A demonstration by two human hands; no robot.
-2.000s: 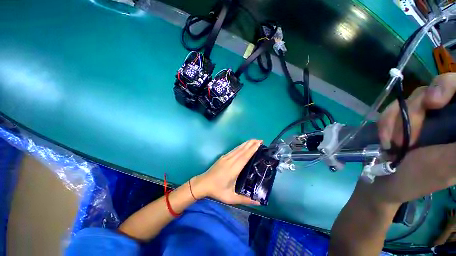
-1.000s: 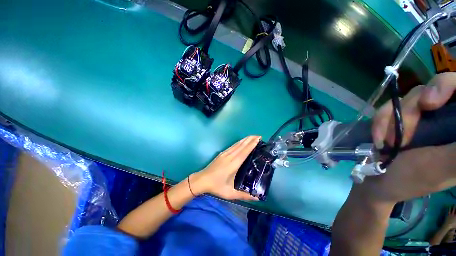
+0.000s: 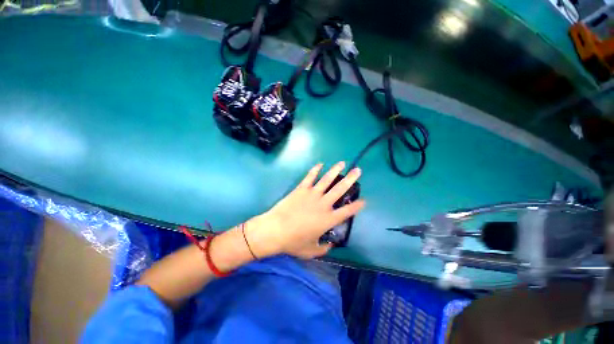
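Note:
My left hand (image 3: 313, 211) lies over a black corded unit (image 3: 341, 232), fingers spread across its top and hiding most of it. The unit's cord (image 3: 369, 146) runs up to a loop on the green bench top. The automatic-feed screwdriver (image 3: 501, 236) is at the right, blurred, its thin tip pointing left and apart from the unit. My right forearm (image 3: 515, 316) is dark and blurred at the lower right; its hand is unclear at the picture's edge. Two open units with red and white wires (image 3: 235, 97) (image 3: 274, 114) stand side by side further up the bench.
Coiled black cords lie along the bench's far rail (image 3: 458, 117), beside the dark conveyor belt (image 3: 431, 40). A plastic-lined blue crate with brown cardboard (image 3: 74, 269) is at lower left. Another blue slatted crate (image 3: 404, 316) is below the bench edge. An orange object (image 3: 592, 48) is at upper right.
The screwdriver has moved off the unit, right and down, with my right arm. My left fingers have shifted from the unit's side to spread over its top. The view has shifted slightly.

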